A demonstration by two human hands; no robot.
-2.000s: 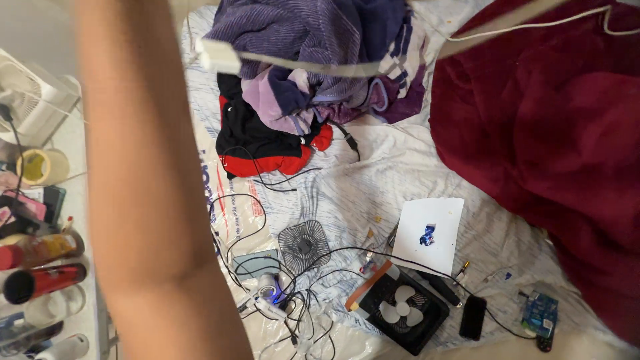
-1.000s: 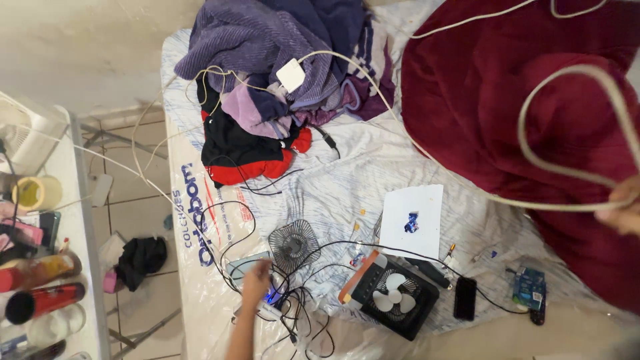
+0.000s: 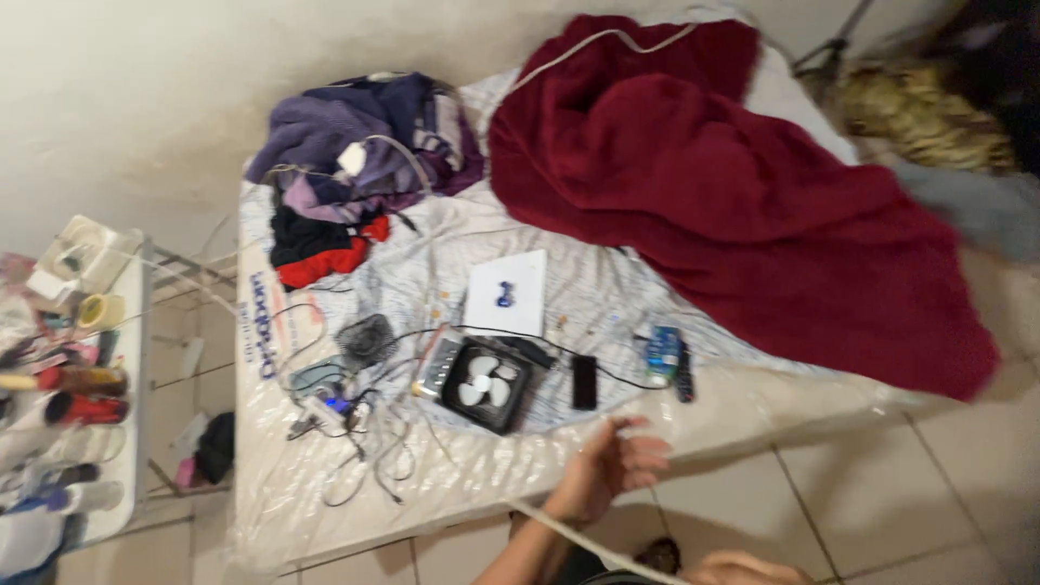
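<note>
My left hand (image 3: pixel 613 467) reaches past the mattress's front edge, fingers apart and empty, just below a black phone (image 3: pixel 583 382). My right hand (image 3: pixel 743 569) is at the bottom edge, partly cut off, at the end of a thick white cable (image 3: pixel 589 543) that crosses below my left wrist. Left of the phone lies a black-framed fan with pale blades (image 3: pixel 485 383), beside a dark fan grille (image 3: pixel 366 341). A small blue object rests on a white sheet (image 3: pixel 524 272). Right of the phone are a blue-green packet (image 3: pixel 664 351) and a dark remote-like object (image 3: pixel 685 374).
Tangled cables (image 3: pixel 394 455) and a small lit device (image 3: pixel 335 404) lie on the plastic-covered mattress (image 3: pixel 455 496). Behind are piled clothes (image 3: pixel 349 122) and a dark red blanket (image 3: pixel 715 203). A white table (image 3: pixel 122 479) with bottles stands left; tiled floor borders the mattress.
My left hand has moved right, away from the tangled cables. My right hand, earlier at the right edge with the white cable, is now at the bottom. The view has widened and shifted.
</note>
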